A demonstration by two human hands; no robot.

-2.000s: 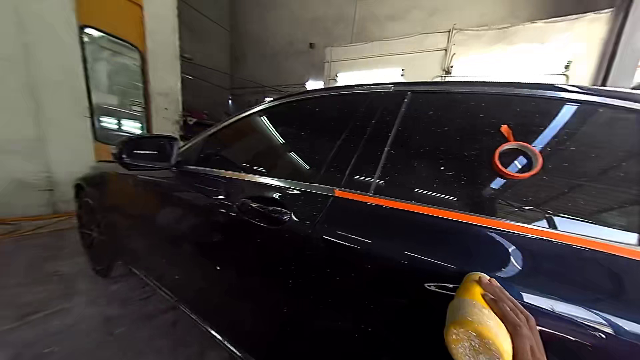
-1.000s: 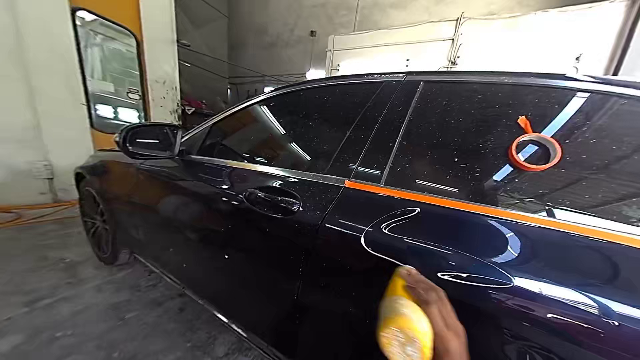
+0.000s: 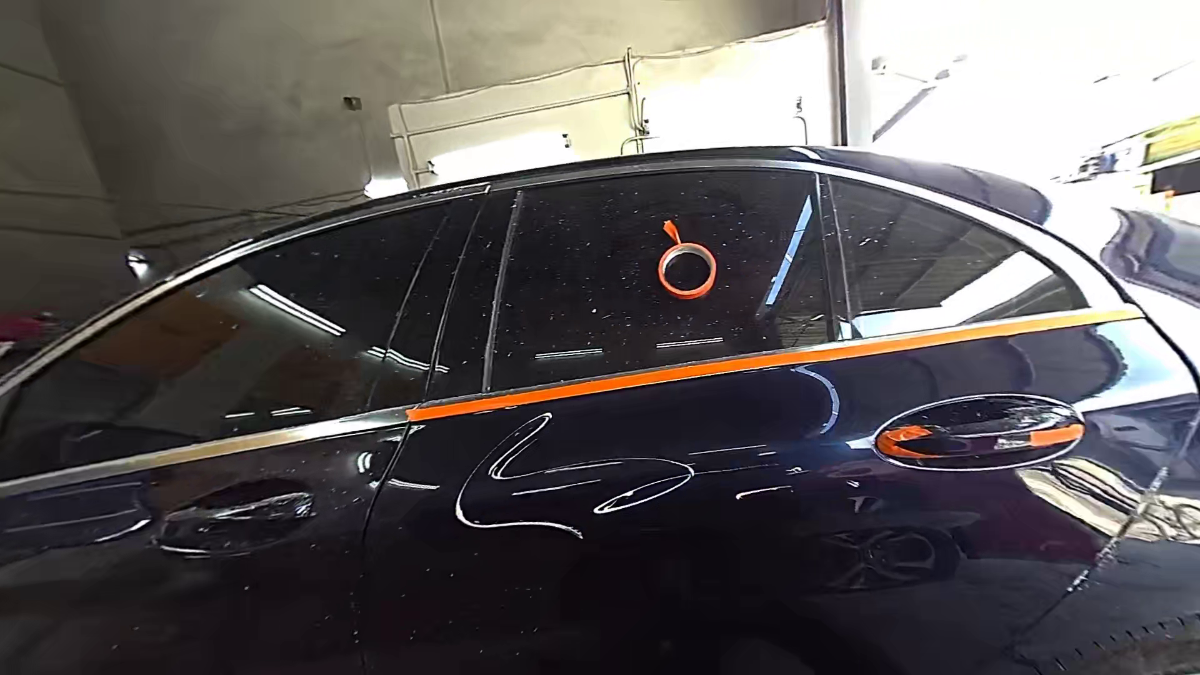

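Neither of my hands shows in the head view at this moment. The dark rear door (image 3: 712, 581) of a car bears a thin, looping line of pale compound (image 3: 459, 497) below its window. Orange masking tape (image 3: 656, 375) runs along the trim under the rear windows. A roll of orange tape (image 3: 687, 272) hangs against the rear door window (image 3: 600, 281), its loose end stuck to the glass above it. Around the rear door handle (image 3: 980, 431) are short pieces of orange tape.
The front door handle (image 3: 234, 517) is on the left, beside the door seam (image 3: 375, 525). A concrete wall (image 3: 234, 94) and pale panels (image 3: 506, 122) stand behind the car. Bright daylight fills the upper right.
A hand with a yellow bottle has left the view. The pale line on the rear door grew longer between the two earlier frames. The view has swung right, to the rear door handle.
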